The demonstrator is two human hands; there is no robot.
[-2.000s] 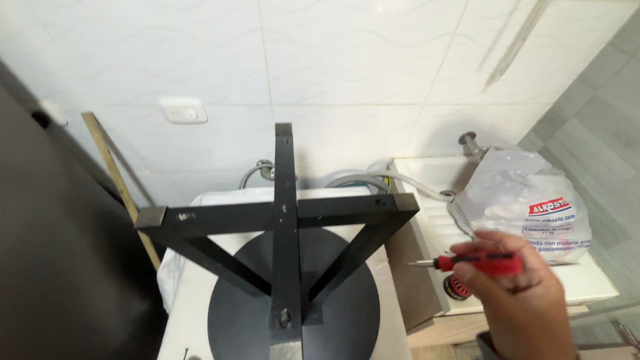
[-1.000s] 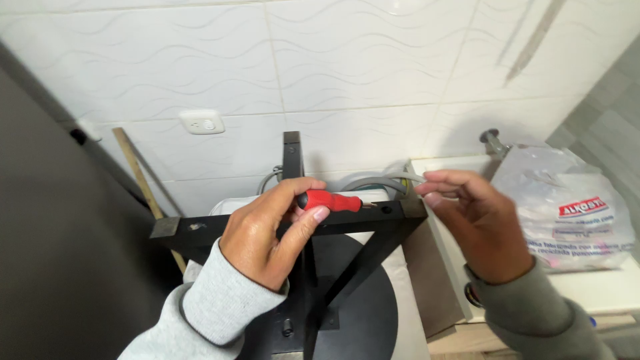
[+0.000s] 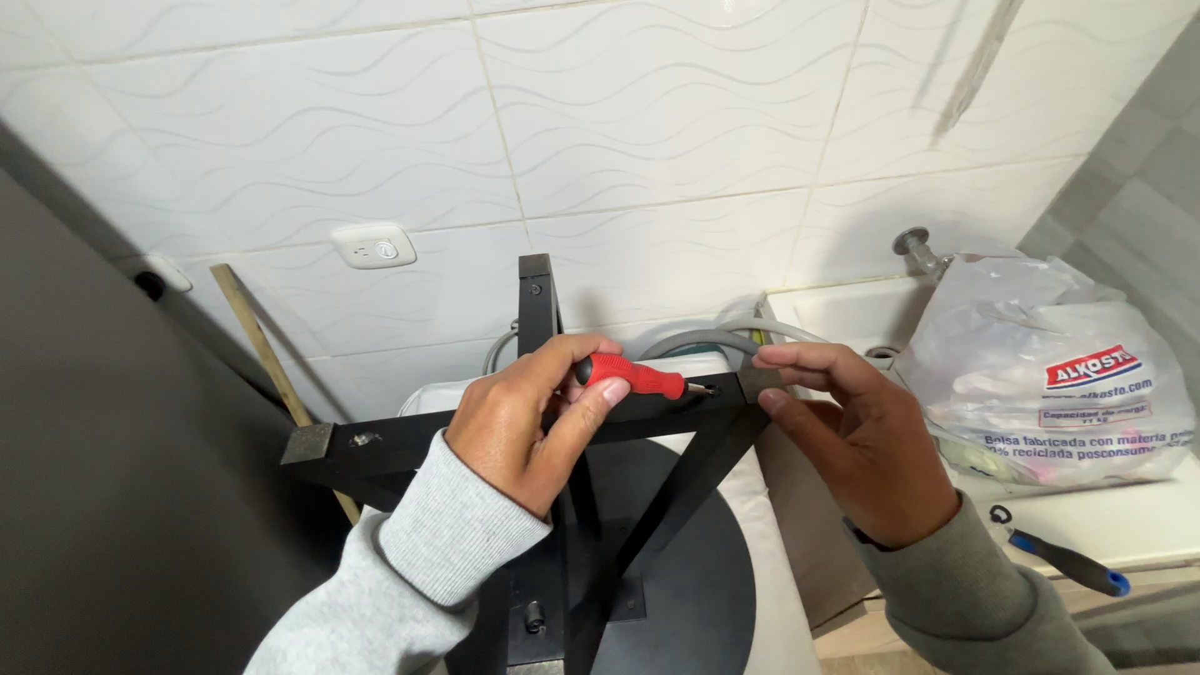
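My left hand grips the red handle of a screwdriver, whose tip points right and meets a hole near the right end of a black bar. That bar belongs to a black metal frame with crossing and slanted legs, standing on a round black plate. My right hand holds the bar's end cap between thumb and fingers. Whether a screw sits in the hole under the tip cannot be told.
A full plastic bag lies on the white sink at the right, near a wall tap and a tool with a black and blue handle. A wooden stick leans at left, below a wall socket.
Two seconds ago my right hand held the screwdriver; one second ago it was in my left hand. My right hand has since moved onto the bar's right end.
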